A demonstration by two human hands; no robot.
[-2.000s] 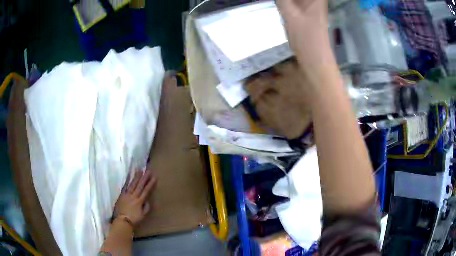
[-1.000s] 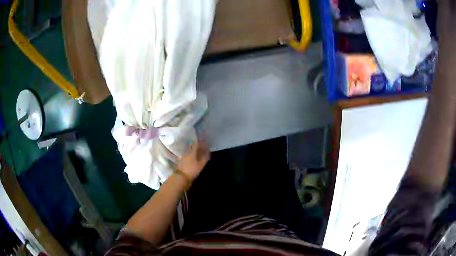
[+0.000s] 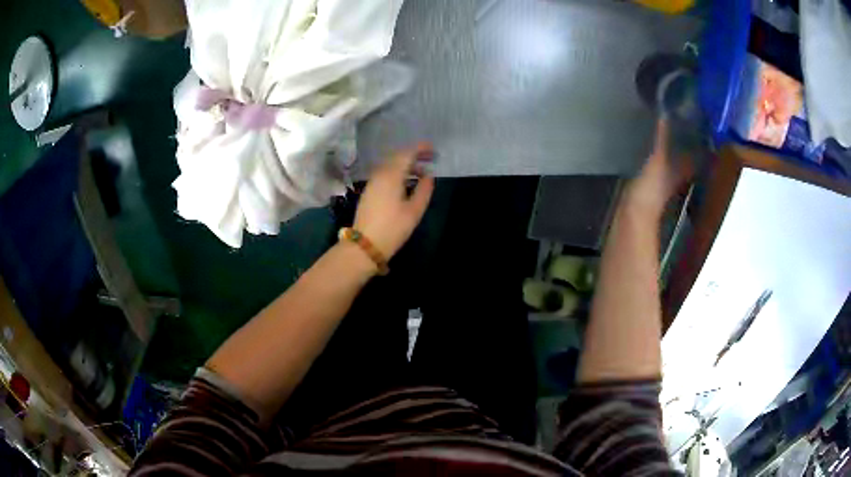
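A grey board (image 3: 523, 93) lies across the upper middle. My left hand (image 3: 397, 200) is at its front edge, thumb and fingers curved apart. A small dark reddish spot shows at the blurred fingertips; I cannot tell if it is a held thing. My right hand (image 3: 653, 172) is at the board's right end, beside a dark round thing (image 3: 670, 84); its fingers are blurred and partly hidden. A white cloth bundle (image 3: 271, 168), tied with a pink-lilac strip (image 3: 244, 113), hangs over the board's left side.
A white machine table (image 3: 746, 279) with a brown edge is at the right, a slim dark tool (image 3: 745, 324) on it. A blue tray (image 3: 723, 70) stands behind it. A round metal disc (image 3: 33, 84) and a metal frame (image 3: 117, 224) are at the left.
The view has shifted down and right. My left hand has left the bundle's tied end for the board's front edge. My right hand has come to the board's right end.
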